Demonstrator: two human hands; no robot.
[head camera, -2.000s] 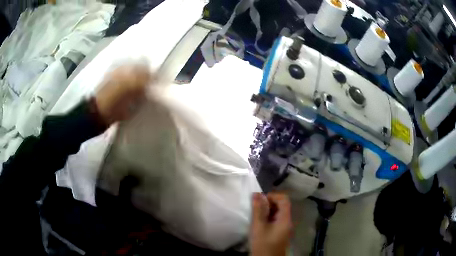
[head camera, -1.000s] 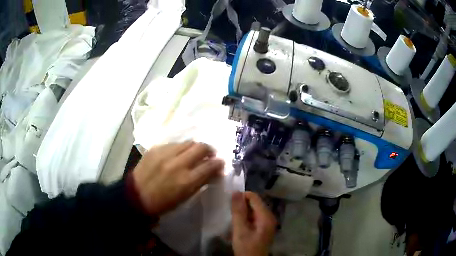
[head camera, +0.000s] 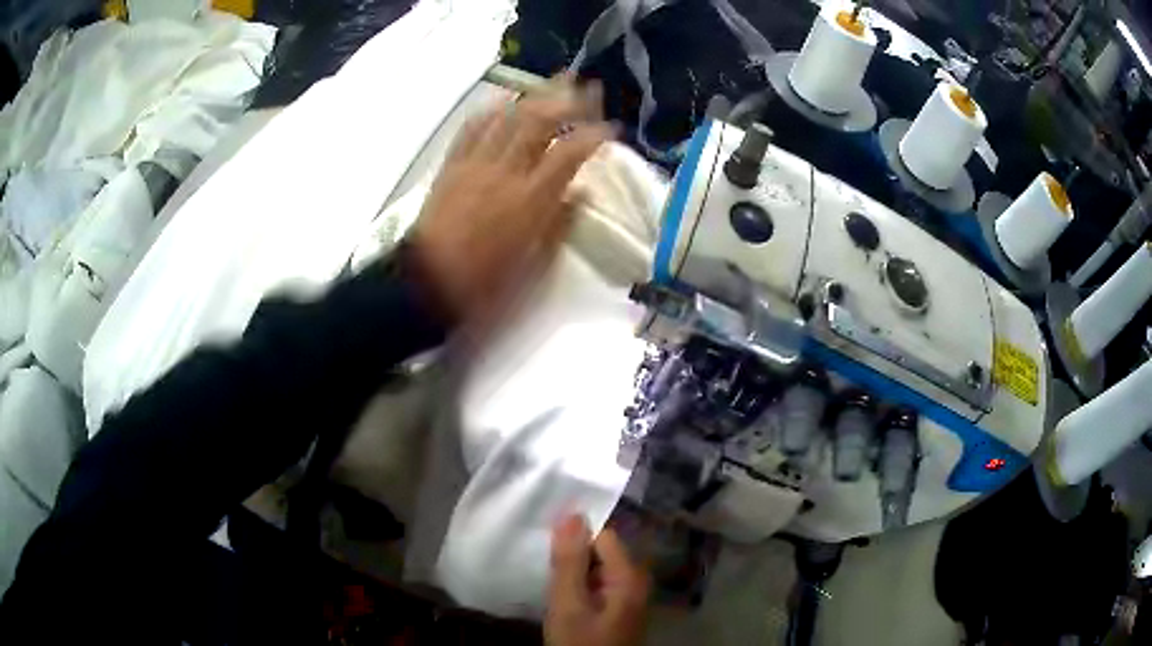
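A white garment piece (head camera: 543, 404) lies left of the needle area and hangs over the table's near edge. Its right edge runs along the brightly lit needle area (head camera: 642, 398) of the overlock machine (head camera: 859, 265). My left hand (head camera: 505, 202) is over the far part of the piece, blurred, fingers spread and pointing away from me; whether it presses the fabric is unclear. My right hand (head camera: 594, 587) is at the bottom, below the needle area, with thumb and fingers pinching the near edge of the piece.
A long smooth white stack (head camera: 253, 265) lies left of the machine. Loose white pieces (head camera: 76, 215) are heaped at far left. Several thread cones (head camera: 945, 133) stand behind and right of the machine. Grey strips (head camera: 638, 63) hang behind it. A dark upright bar (head camera: 812, 593) is below the head.
My left hand has moved from beside the needle to the far part of the piece. My right hand has moved slightly down and left. The camera view has shifted, so the machine appears further right.
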